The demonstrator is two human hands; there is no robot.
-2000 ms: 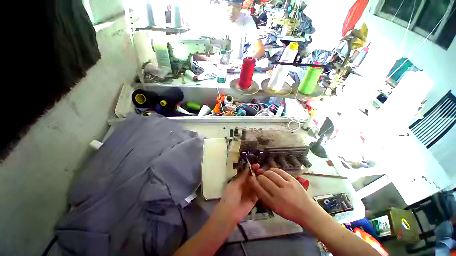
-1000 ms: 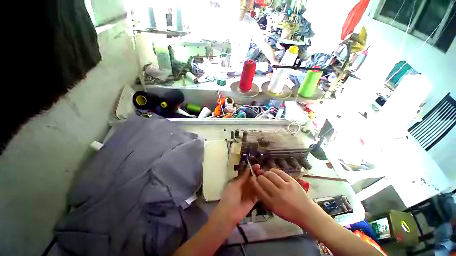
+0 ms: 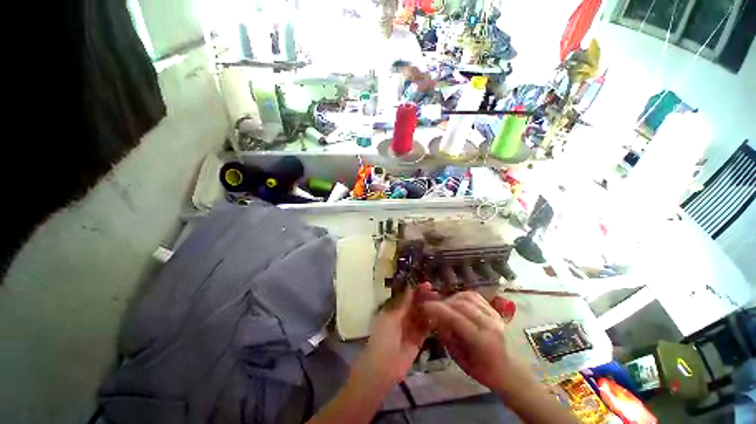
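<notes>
The overlock machine (image 3: 452, 240), a grimy brown block with a row of round knobs, stands in front of me. My left hand (image 3: 398, 335) and my right hand (image 3: 471, 331) meet just in front of its needle area, fingertips close together. Any thread between the fingertips is too fine to see. A thin tool in my right hand is not clearly visible. The pale cloth plate (image 3: 356, 286) lies left of the needle area. Grey-blue cloth (image 3: 240, 290) is heaped on the left.
Behind the machine is a trough of oddments (image 3: 323, 201) with black cones. Red (image 3: 404, 129), white and green thread cones stand behind it. A red cup (image 3: 502, 308) and a dark parts tray (image 3: 557, 340) are on the right. A person is at the back.
My hands have drawn slightly down and back from the needle area, and my right hand has turned. The thin tool seen at the fingertips before no longer shows clearly. The view has shifted slightly.
</notes>
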